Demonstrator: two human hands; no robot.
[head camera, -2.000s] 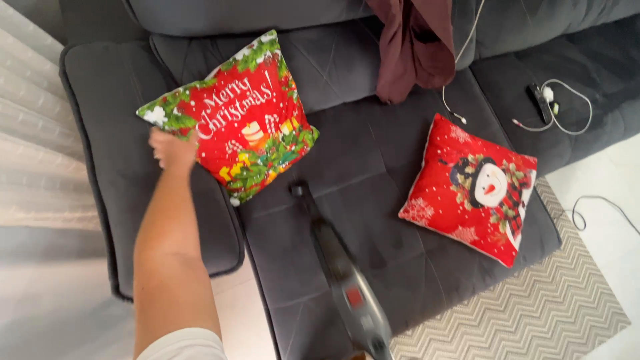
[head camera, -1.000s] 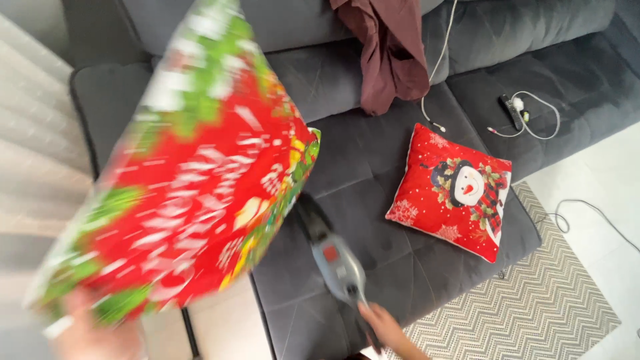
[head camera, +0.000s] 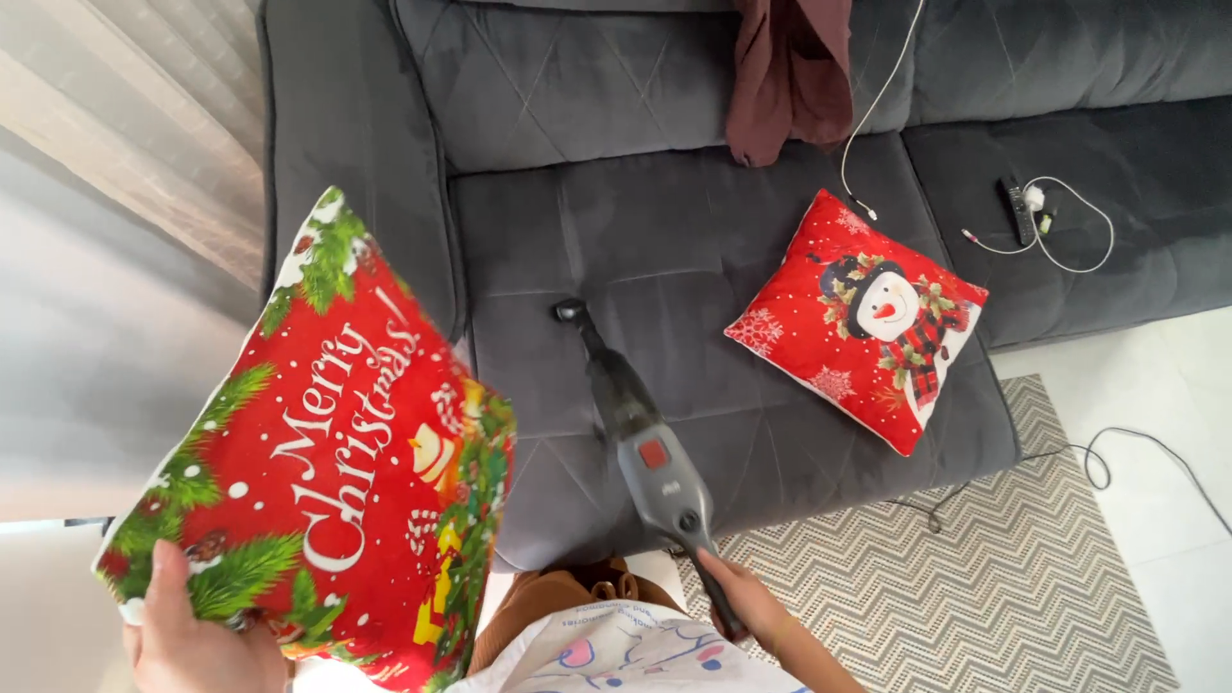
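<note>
My left hand (head camera: 197, 640) grips the lower left corner of a red Christmas cushion (head camera: 337, 462) with green fir branches and white lettering, held up over the left side of the view. My right hand (head camera: 746, 597) is closed around the dark handle of a grey handheld vacuum cleaner (head camera: 664, 472). Its black nozzle (head camera: 570, 310) points away from me and lies at the seat of the dark grey sofa (head camera: 664, 241). To the right of the vacuum, a red snowman cushion (head camera: 866, 318) rests on the sofa seat.
A maroon cloth (head camera: 789, 77) hangs over the backrest beside a white cable (head camera: 881, 96). On the right seat lie a black remote control (head camera: 1016, 210) and a looped white cable (head camera: 1107, 231). A dark cord (head camera: 1097, 462) runs over the floor and zigzag rug (head camera: 991, 577). A curtain (head camera: 125, 115) hangs at left.
Two seconds ago the lettered cushion was against the sofa's left armrest with my left hand at its corner; now it is lifted off, nearer me. The snowman cushion stays on the seat.
</note>
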